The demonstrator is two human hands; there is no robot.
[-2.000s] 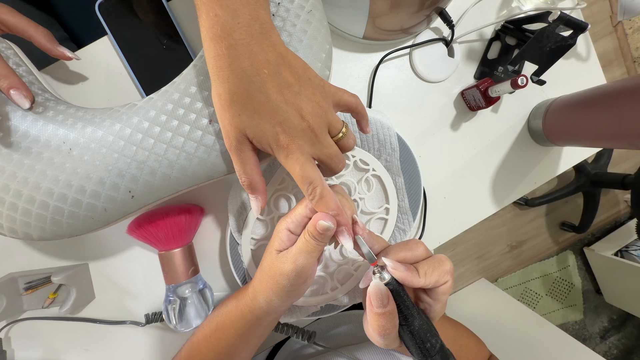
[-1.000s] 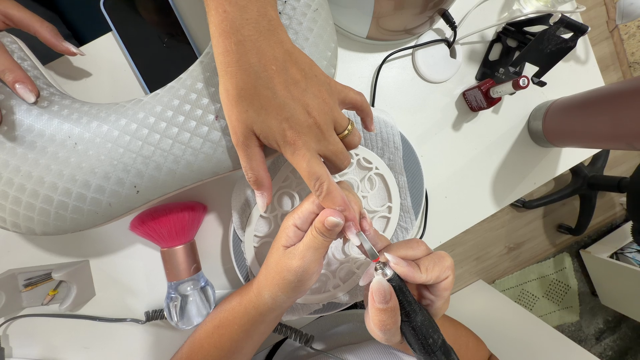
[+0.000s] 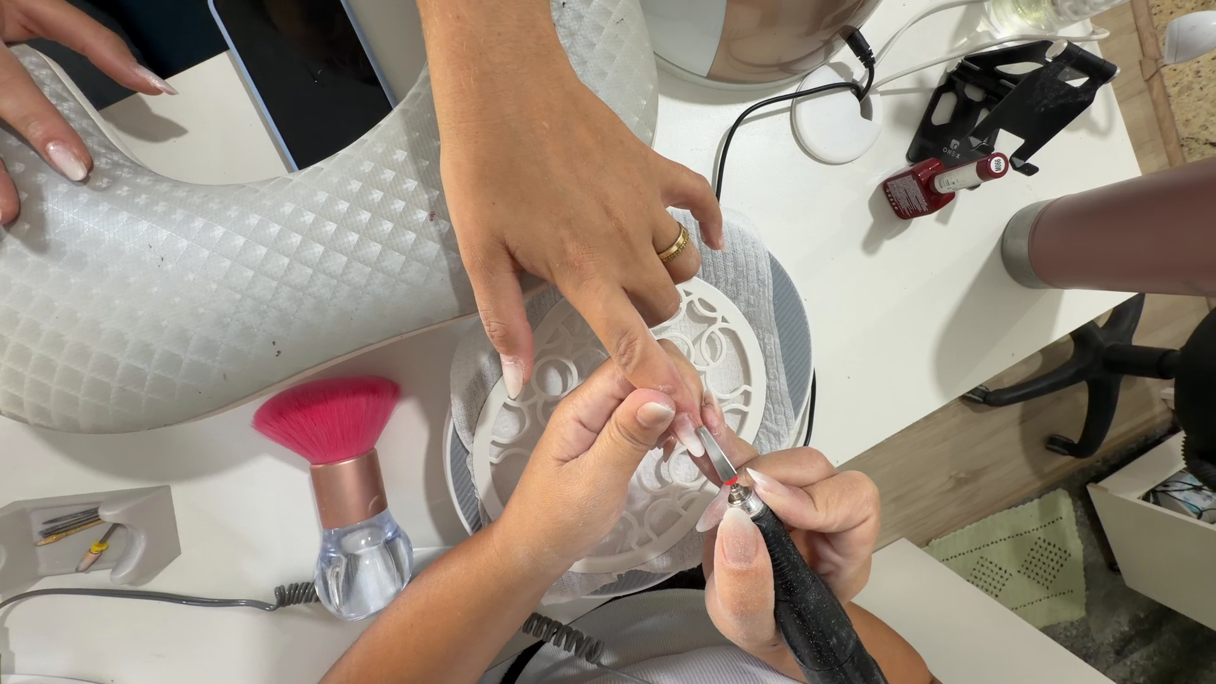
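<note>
My left hand grips a fingertip of another person's hand between thumb and fingers. That hand comes down from the top, wearing a gold ring. My right hand is closed around a black electric nail drill handpiece. Its metal bit, with a red band, lies beside the held finger's long pale nail. Beneath the hands is a round white openwork grille, with ribbed grey-white cloth around it. Whether the bit touches the nail, I cannot tell.
Left are a pink-bristled brush, a small bit holder and a quilted armrest with the person's other hand. A phone lies behind it. Red nail polish, a black stand and a tumbler are right.
The drill bit has shifted slightly around the held nail. Both of my hands keep their holds, and the other person's hand stays nearly in place.
</note>
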